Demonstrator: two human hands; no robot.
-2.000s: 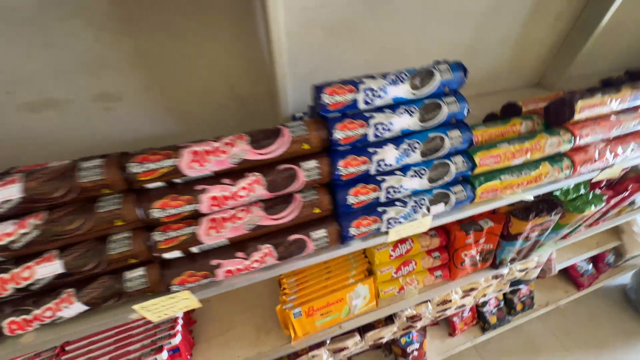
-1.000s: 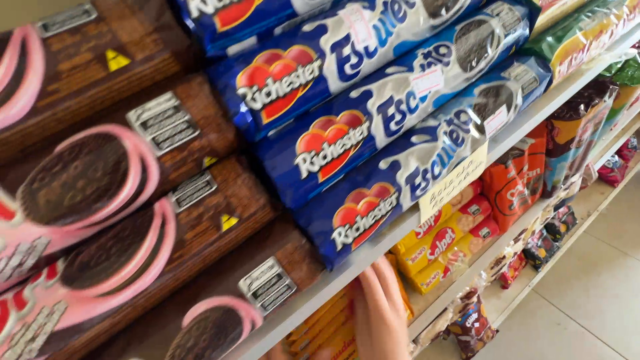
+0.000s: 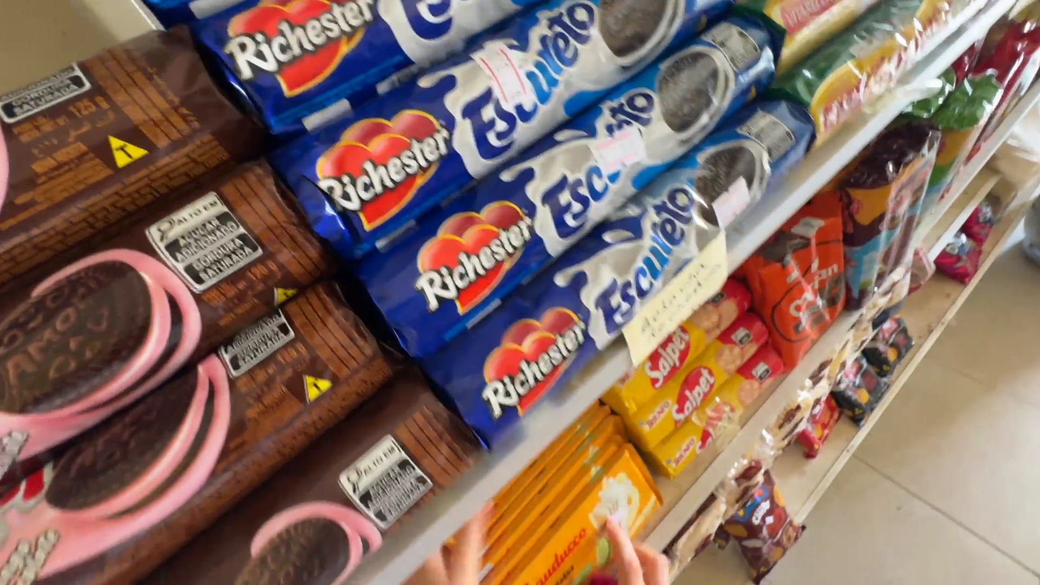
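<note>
At the bottom edge, my left hand (image 3: 461,548) reaches to the near side of a row of orange Bauducco biscuit packs (image 3: 561,520) on the lower shelf. My right hand (image 3: 632,561) has its fingertips against the front pack's face. Both hands are cut off by the frame, so how firmly they hold the packs does not show. Above them, on the upper shelf, blue Richester Escureto cookie packs (image 3: 520,252) lie stacked beside brown chocolate cookie packs (image 3: 244,398).
The upper shelf's edge (image 3: 569,390) runs just above my hands and bears a handwritten paper tag (image 3: 678,296). Yellow Salpet packs (image 3: 691,390) and an orange bag (image 3: 800,276) stand to the right. Snack bags (image 3: 760,516) sit lower, above the tiled floor (image 3: 934,487).
The view has come much closer to the shelves since two seconds ago. Hands have come in at the orange packs, where none showed at first; my right hand is now lower on the front pack.
</note>
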